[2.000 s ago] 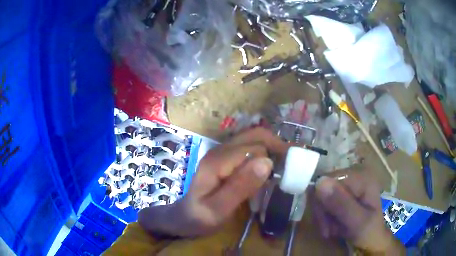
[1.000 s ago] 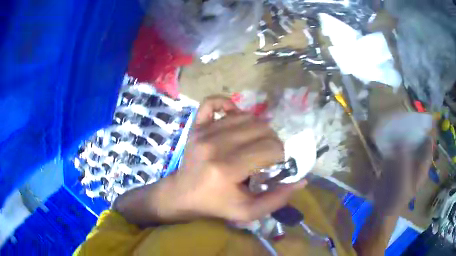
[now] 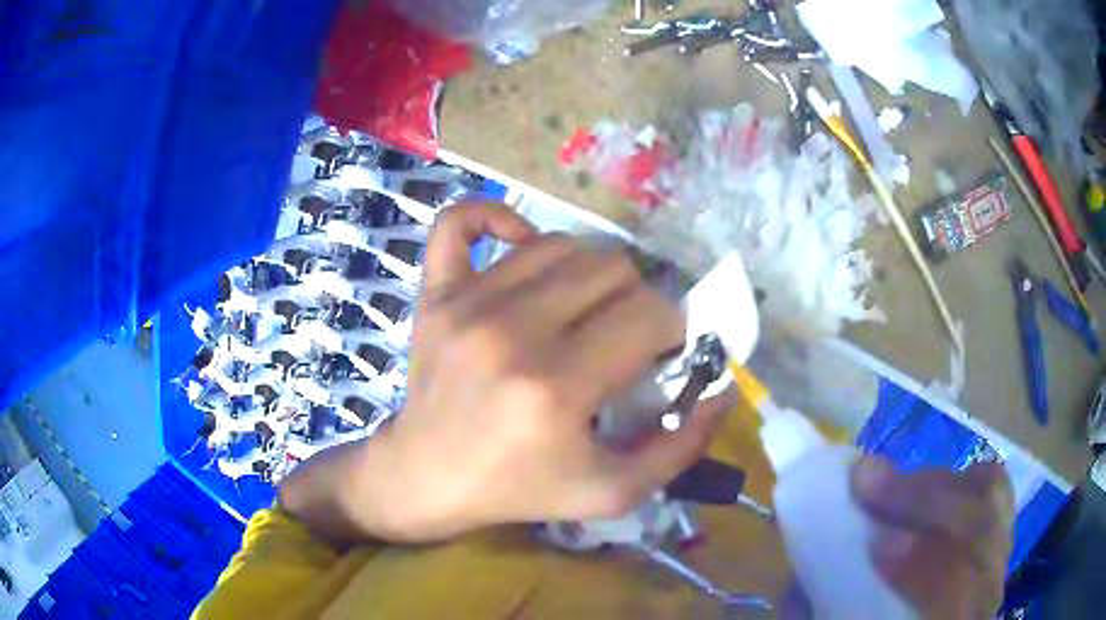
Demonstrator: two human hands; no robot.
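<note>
My left hand is closed around a small white model motorcycle, held above my yellow-clothed lap. Its white cowl and a dark-and-silver part stick out past my fingers; the dark seat and thin silver rods show below my hand. The rest of the body is hidden by my palm. My right hand, partly cut off by the bottom edge, holds a translucent white glue bottle. Its yellow-orange nozzle points up-left, at or very near the dark-and-silver part; contact cannot be told.
A blue crate of white models stands at left, below a large blue crate wall. The brown bench bears whitish scraps, a pale stick, blue-handled pliers, a red-handled tool, metal parts and a red sheet.
My right hand has left the model and brought the glue bottle from the bench to it. My left hand has turned the model over to the side. The view has shifted.
</note>
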